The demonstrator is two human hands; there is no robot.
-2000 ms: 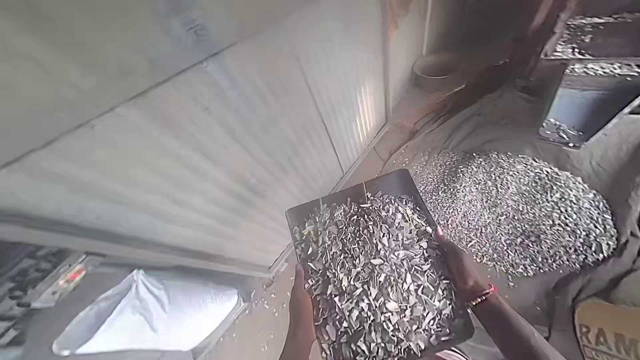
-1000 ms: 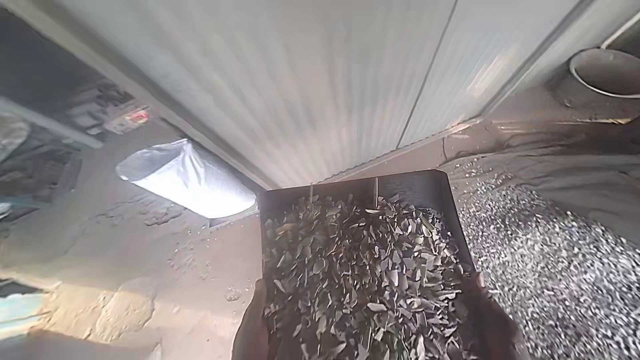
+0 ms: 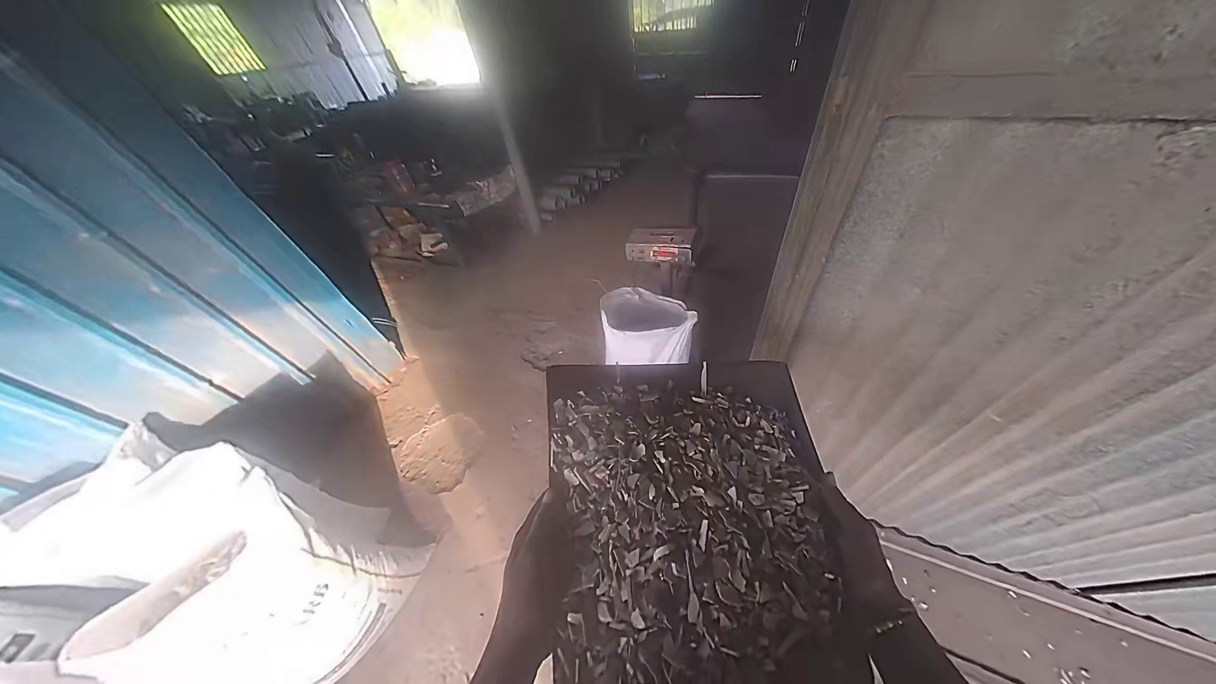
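A dark rectangular tray (image 3: 670, 376) is held out in front of me, heaped with small dry flakes or chips (image 3: 684, 522) whose exact kind I cannot tell. My left hand (image 3: 537, 560) grips its left side and my right hand (image 3: 860, 551) its right side, with a bracelet on that wrist. Past the tray's far edge stands a white woven sack (image 3: 648, 328), its mouth open and its lower part hidden by the tray. Directly behind the sack is a platform scale's display box (image 3: 662, 247) with a lit red readout.
Large white sacks (image 3: 256, 570) lie at lower left beside a blue corrugated metal sheet (image 3: 123, 285). A grey panel wall (image 3: 1026, 313) runs along the right. Further in are a cluttered low table (image 3: 456, 195) and a post (image 3: 518, 152) on the dirt floor (image 3: 475, 323).
The view has swung left from the wall and the heap on the ground to a dim interior. The loaded tray has moved along in both hands, and the white sack is now straight beyond it.
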